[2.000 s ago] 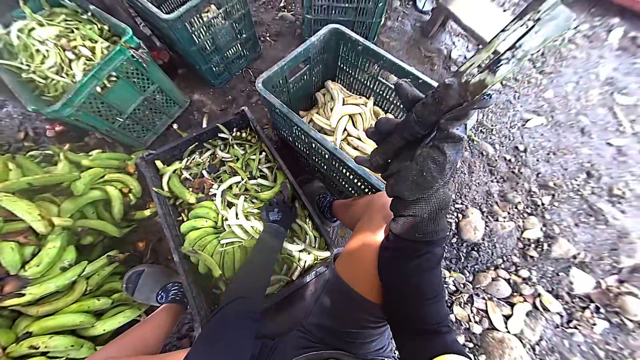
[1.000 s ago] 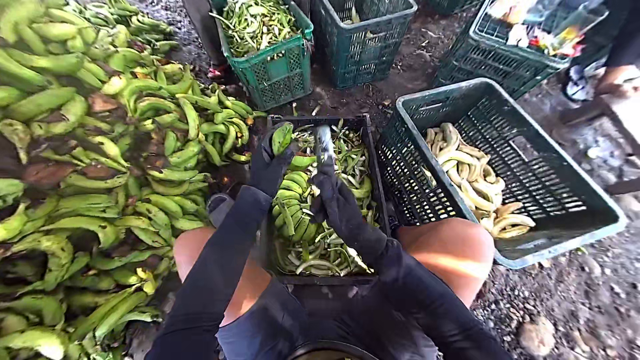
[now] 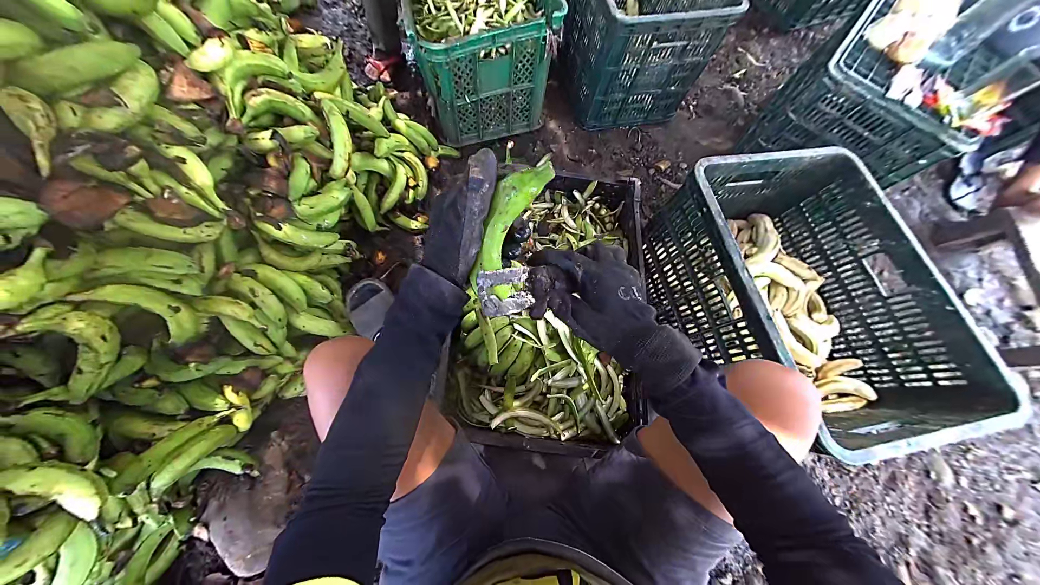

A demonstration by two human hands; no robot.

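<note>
My left hand (image 3: 461, 215), in a dark glove, holds a green plantain (image 3: 509, 207) upright, its stem end at the top. Gloved as well, my right hand (image 3: 605, 296) grips a peeler-like tool with a metal head (image 3: 504, 292), which lies across the plantain's lower part. A strip of peel hangs under the tool. Below both hands, between my knees, stands a black crate (image 3: 635, 219) holding peel strips (image 3: 561, 414) and several green plantains (image 3: 508, 353).
A big heap of green plantains (image 3: 154, 301) covers the ground at left. At right, a tilted dark green crate (image 3: 902, 211) holds peeled plantains (image 3: 784, 284). A green crate of peels (image 3: 487, 81) and other crates (image 3: 650, 65) stand ahead. A person's foot (image 3: 967, 183) shows at right.
The view has swung right-to-left since the oldest frame. My left hand, earlier down in the black crate, now holds a plantain. My right hand has come down from its raised position, bringing the tool against the plantain.
</note>
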